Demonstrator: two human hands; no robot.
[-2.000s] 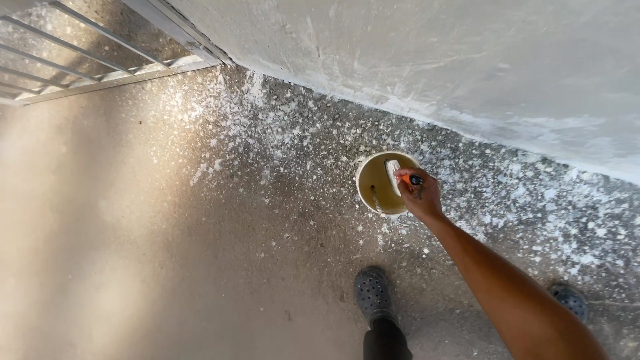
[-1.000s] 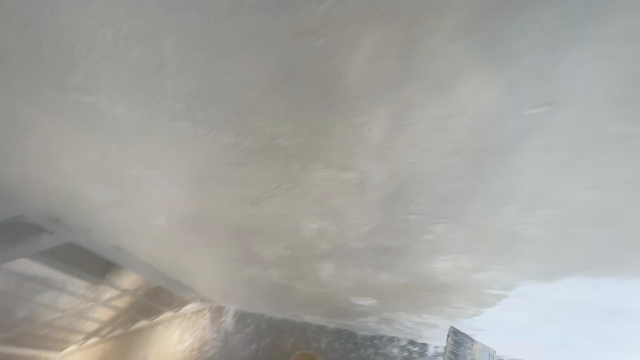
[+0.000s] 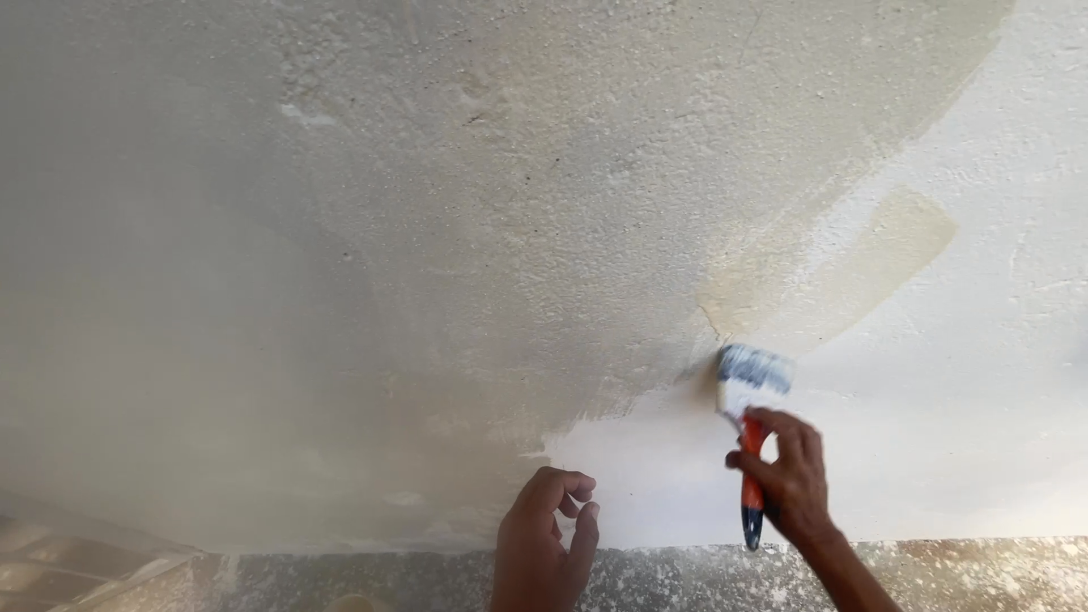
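My right hand (image 3: 790,480) grips the red and black handle of a flat paintbrush (image 3: 755,382), whose paint-smeared bristles touch the wall. Around the brush the wall (image 3: 476,280) carries a wet, beige-looking streak that runs up and right. White paint covers the wall's right side and lower strip, while the middle and left look grey-beige and rough. Low in the view, my left hand (image 3: 552,531) is held in front of the wall with its fingers curled and apart, holding nothing.
Along the bottom runs the floor (image 3: 663,578), spattered with white. A barred gate or railing (image 3: 68,565) stands at the lower left. At the bottom edge, part of a pale round thing (image 3: 351,603) shows, perhaps the bucket's rim.
The view has swung up from the floor to the wall. Two seconds ago the brush was in my hand over the bucket; now it is against the wall. My left hand has come into view.
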